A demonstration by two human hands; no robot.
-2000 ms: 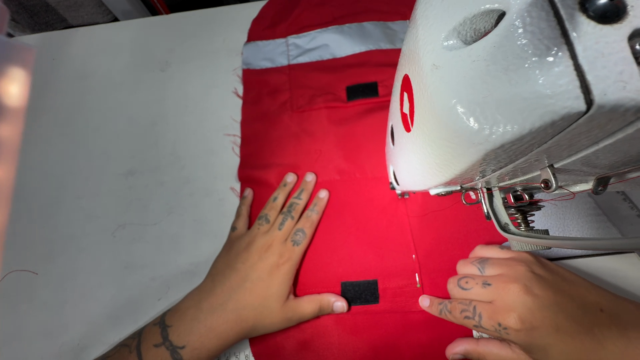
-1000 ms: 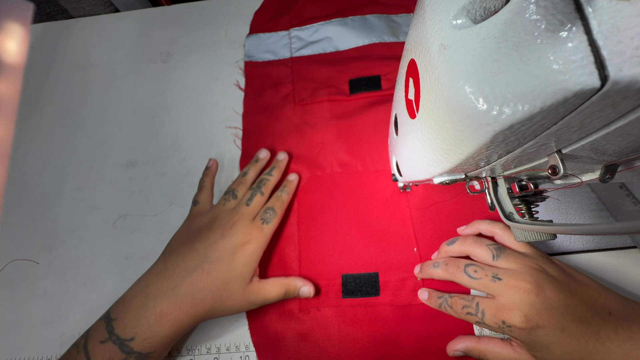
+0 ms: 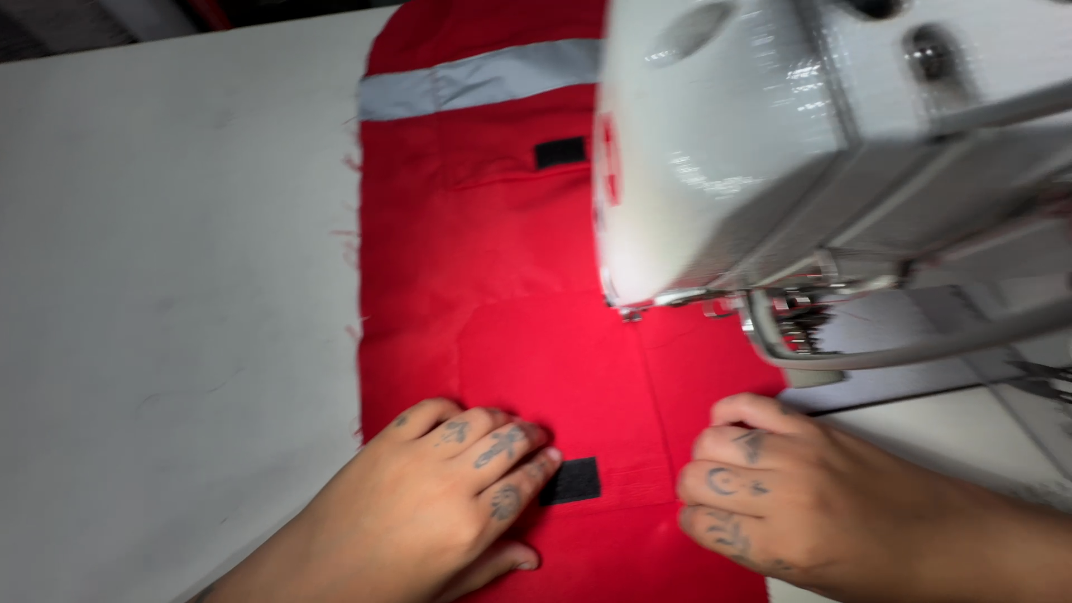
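Note:
A red fabric panel [image 3: 536,251] with a frayed left edge and a grey reflective strip [image 3: 519,75] lies under the head of a white sewing machine [image 3: 712,167]. My left hand [image 3: 469,477] rests on the fabric with fingers curled, beside and partly over the lower black hook-and-loop patch [image 3: 578,480]. A second black patch [image 3: 559,152] sits higher up. On the panel's lower right, next to a vertical seam, my right hand [image 3: 762,486] has its fingers bent; whether it pinches cloth is unclear. The machine head hides the needle area.
The pale table top [image 3: 167,251] extends left of the fabric. A curved metal bar [image 3: 913,347] juts out below the machine head at right, near my right hand. Dark metal tips [image 3: 1043,381], perhaps of a tool, show at the right edge.
My left hand has gone from lying flat with spread fingers to curled, and has moved down and right to the lower patch. My right hand stays on the fabric's right side.

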